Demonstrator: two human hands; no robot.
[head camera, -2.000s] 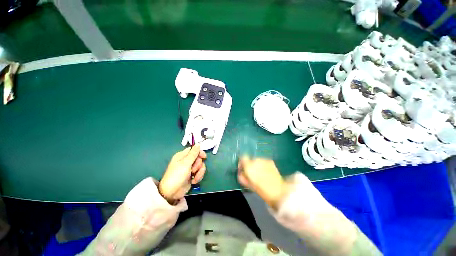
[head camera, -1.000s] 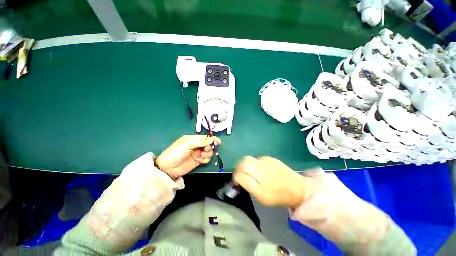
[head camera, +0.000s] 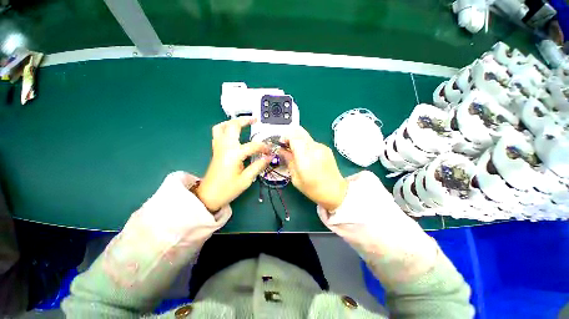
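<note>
A white camera housing lies on the green bench, its black lens panel facing up and a white side arm at upper left. My left hand and my right hand grip its round lower end from both sides, fingertips close together over the opening. My fingers partly hide a dark part there. Thin dark and red wire leads with small connectors hang below the round end towards the bench's front edge. No tool shows in either hand.
White rings lie in a pile right of the housing. Stacked white round parts with circuit boards lean at the right, above a blue bin. A pale rail runs behind. Yellow and tan pieces lie far left.
Both hands have moved up and together onto the housing's round end. My left hand has let go of the leads, which now hang free. My right hand has left the front edge.
</note>
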